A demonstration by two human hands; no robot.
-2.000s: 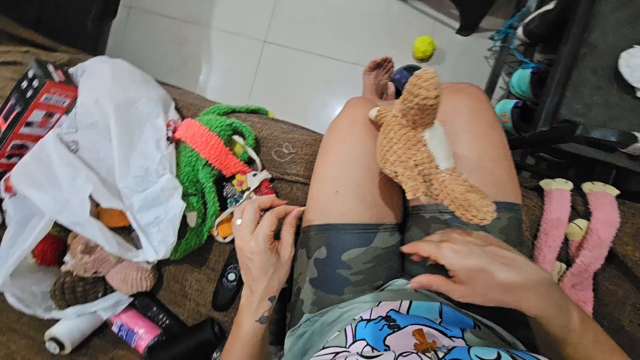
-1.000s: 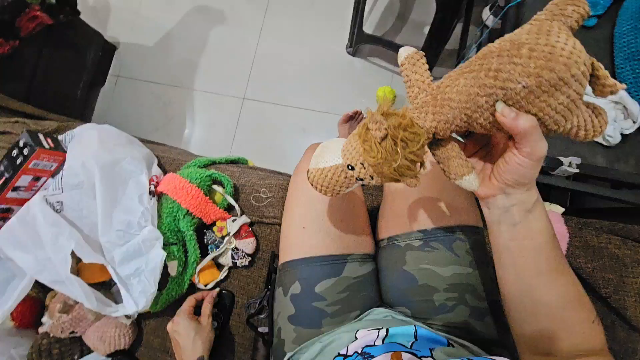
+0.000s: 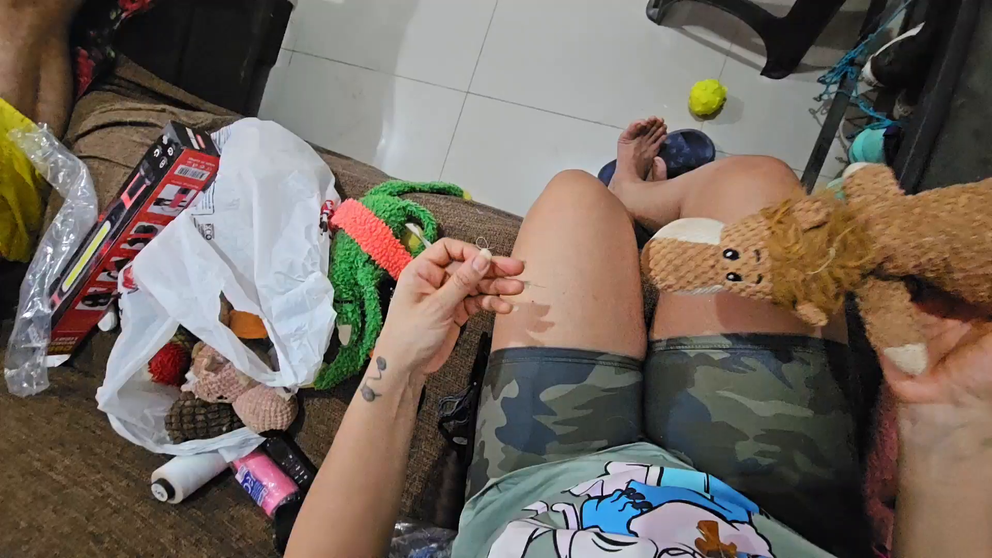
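Note:
My right hand [image 3: 949, 356] supports a tan crocheted stuffed animal [image 3: 926, 232] with a shaggy brown mane, embroidered eyes and a pale muzzle; its head points left over my right thigh. Raised beside my left thigh, my left hand [image 3: 457, 287] pinches a thin strand of thread [image 3: 483, 245] between thumb and fingertips. A fine line crosses near its fingers; whether a needle is there I cannot tell. Just behind that hand lies a green crocheted piece [image 3: 360, 294] with a coral band [image 3: 372, 232].
On the brown sofa [image 3: 70, 457] at left are a white plastic bag [image 3: 263, 194] holding crocheted pieces, a red box [image 3: 132, 240], a white thread cone [image 3: 188, 474] and a pink package [image 3: 265, 477]. A yellow ball [image 3: 707, 98] rests on the tiled floor near my foot.
My left hand has risen from the sofa and now pinches thread. The stuffed animal has moved lower and to the right with my right hand.

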